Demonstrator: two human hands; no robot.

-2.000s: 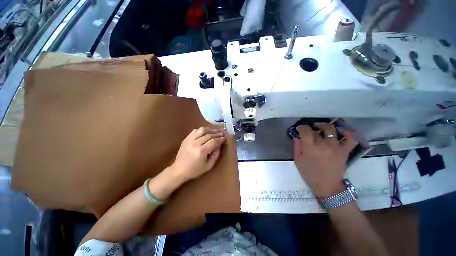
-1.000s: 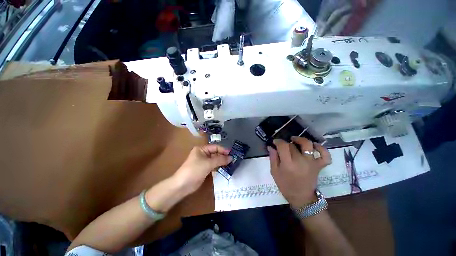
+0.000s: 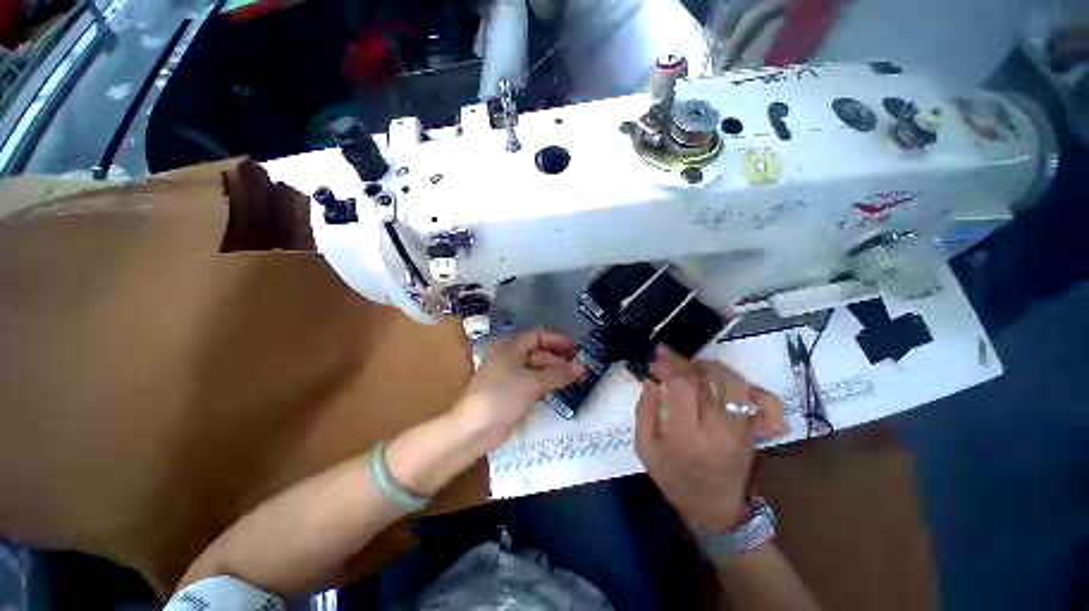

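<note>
Black woven labels with pale lettering [image 3: 577, 392] are held between the thumb and fingers of my left hand [image 3: 520, 380], just right of the needle area. A block of label bundles [image 3: 687, 318], with pale strips across it, lies on the machine bed under the arm. The fingertips of my right hand [image 3: 705, 418] are at its front edge, pinching a small black piece. The brown cut panel [image 3: 239, 370] lies left of the needle, its right edge beneath my left wrist. The presser foot is hidden or too small to tell.
The white sewing machine [image 3: 621, 197] spans the back. The panel stack [image 3: 265, 213] is at left. Dark snips [image 3: 810, 384] and loose black pieces [image 3: 888, 332] lie right on the table. A printed scale [image 3: 585, 449] runs along the front edge. Brown fabric [image 3: 854, 513] is low at right.
My left hand has left the panel's edge and now holds labels. The label bundles now show beside my right fingertips, closer to the left hand's labels. The camera view has shifted right.
</note>
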